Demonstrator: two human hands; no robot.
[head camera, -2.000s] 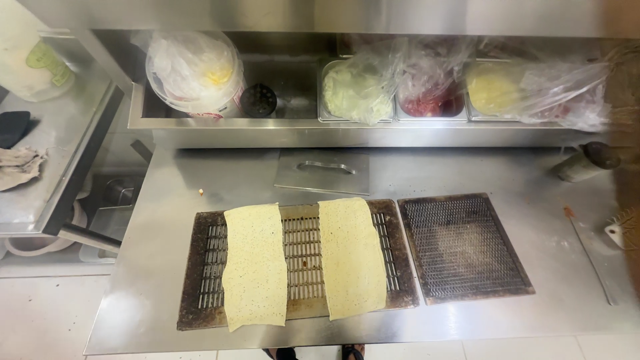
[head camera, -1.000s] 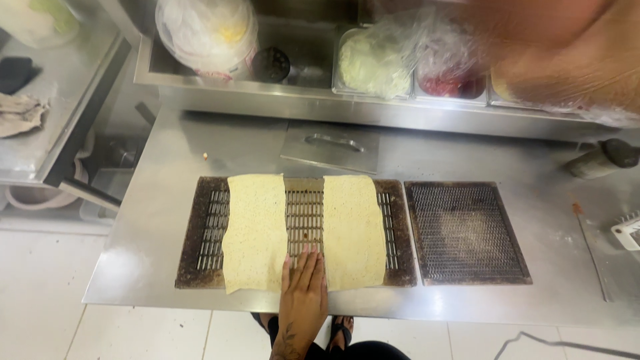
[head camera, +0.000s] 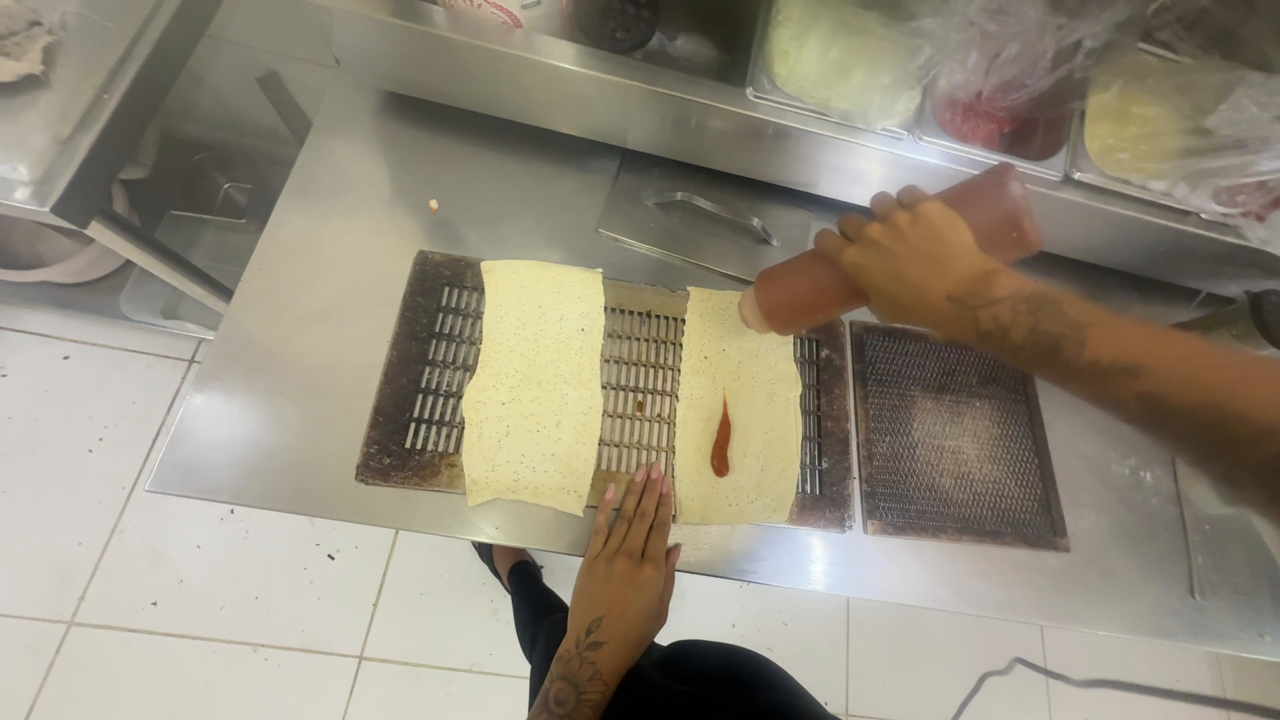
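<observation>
My right hand (head camera: 905, 255) is wrapped around a squeeze bottle of red sauce (head camera: 815, 290), tilted with its tip down to the left over the right-hand dough sheet (head camera: 750, 440). A streak of red sauce (head camera: 721, 450) lies on that sheet's lower half. My left hand (head camera: 632, 550) lies flat at the front edge of the slotted metal tray (head camera: 640, 390), between the two sheets, holding nothing; its fingers look nearly together. The left-hand speckled dough sheet (head camera: 535, 385) lies across the same tray and bears no sauce.
A perforated dark tray (head camera: 955, 440) lies right of the slotted one on the steel counter (head camera: 300, 380). Behind are a flat lid with a handle (head camera: 700, 215) and a raised rail with food pans (head camera: 845, 60), partly under plastic wrap. A second steel table (head camera: 90, 110) stands at left.
My right hand and the sauce bottle have come in over the right sheet, where a red streak now shows. My left hand, out of view two seconds ago, stays at the tray's front edge.
</observation>
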